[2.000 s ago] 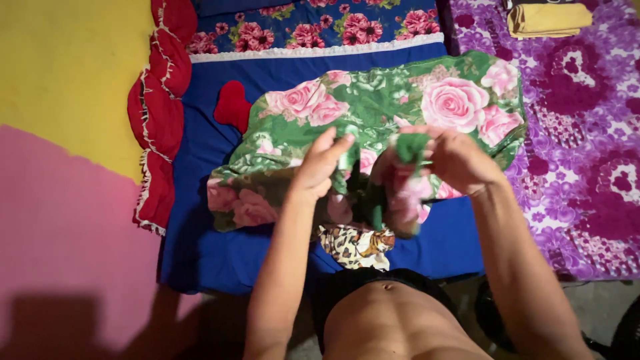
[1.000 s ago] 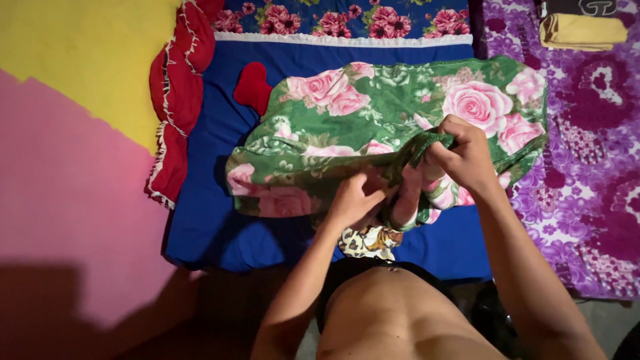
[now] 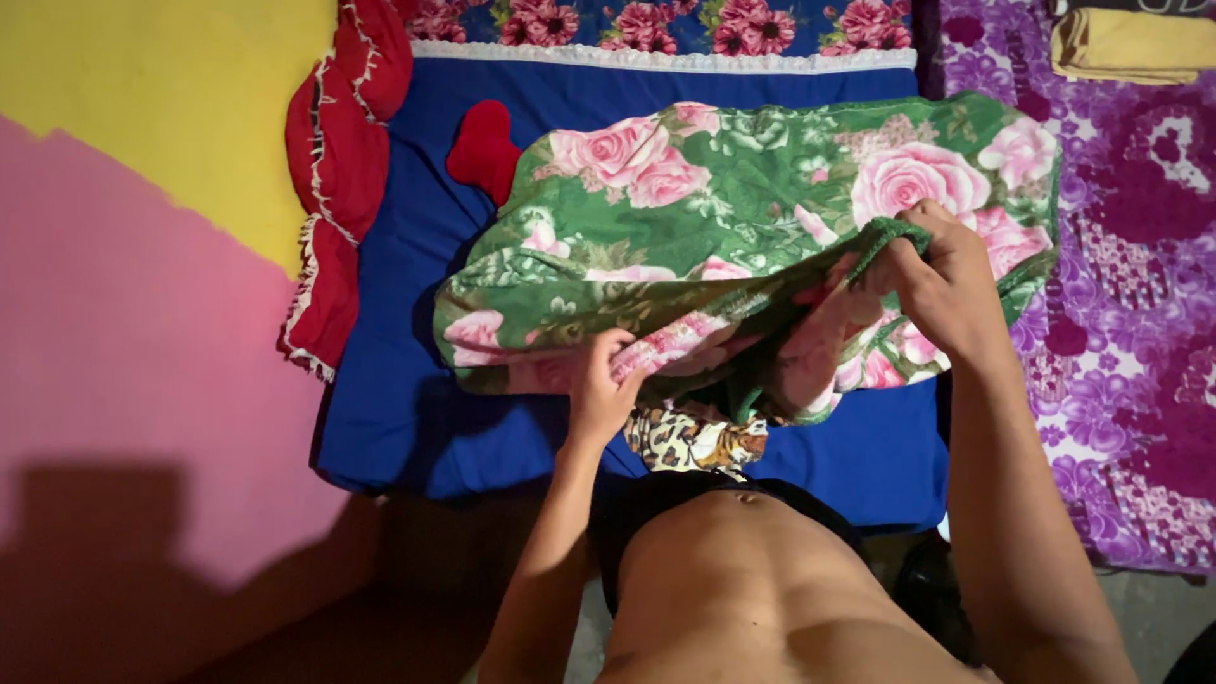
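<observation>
A green blanket with pink roses (image 3: 760,199) lies spread across a bed with a blue sheet (image 3: 380,418). My right hand (image 3: 940,275) grips the blanket's green edge between thumb and fingers and lifts it above the bed. Lower and to the left, my left hand (image 3: 608,385) pinches another part of the near edge. Between the two hands the edge is raised, and dark folds show beneath it. A leopard-print cloth (image 3: 698,439) pokes out under the blanket, close to my waist. Beyond the blanket's far left corner rests a small red plush item (image 3: 483,152).
A red cloth with white fringe (image 3: 337,180) runs along the bed's left side by the pink and yellow wall (image 3: 123,313). At the right is a bed or mattress with a purple floral cover (image 3: 1121,380), bearing a folded yellow cloth (image 3: 1130,46). White lace trim (image 3: 665,61) crosses the blue bedding.
Two seconds ago both hands were close together at the blanket's middle. They are now farther apart, with the left hand lower and to the left, and the blanket edge between them is stretched out.
</observation>
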